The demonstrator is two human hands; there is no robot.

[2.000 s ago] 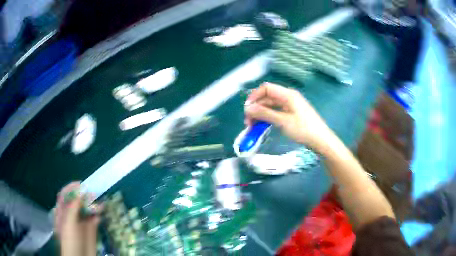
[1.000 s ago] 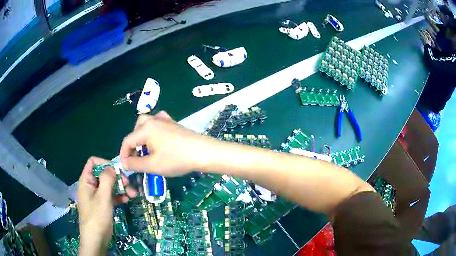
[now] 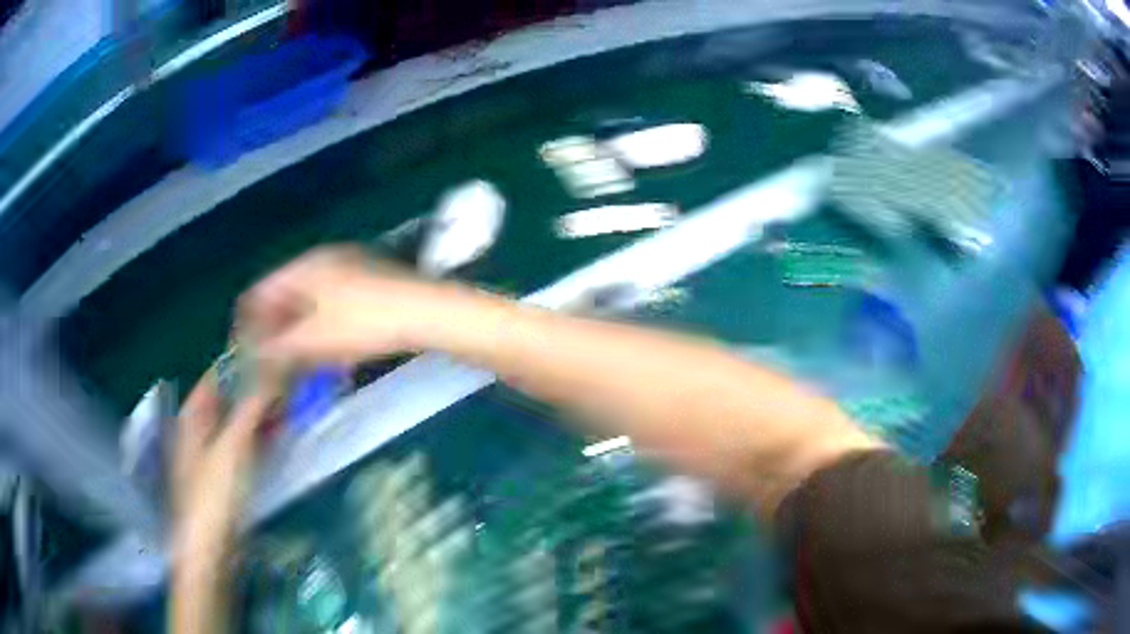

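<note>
The picture is strongly blurred. My right hand [image 3: 325, 310] reaches across to the left over the pale rail, its fingers bent close above my left hand [image 3: 221, 434]. A blue part of a housing [image 3: 317, 394] shows just beneath my right hand and beside my left fingers. Which hand holds it is too blurred to tell. What lies between the fingertips is hidden. Blurred PCB strips [image 3: 415, 533] lie on the bench below my right forearm.
White housings [image 3: 466, 228] and flat white plates [image 3: 617, 221] lie on the belt beyond the pale rail [image 3: 694, 254]. PCB panels [image 3: 911, 180] lie at the upper right. Blurred blue-handled nippers [image 3: 882, 330] are on the right of the bench. A blue basket [image 3: 267, 99] stands at the upper left.
The view has shifted, so belt and bench things appear further right. Both hands remain close together; my right hand is now higher above my left, and the blue part has moved up and left.
</note>
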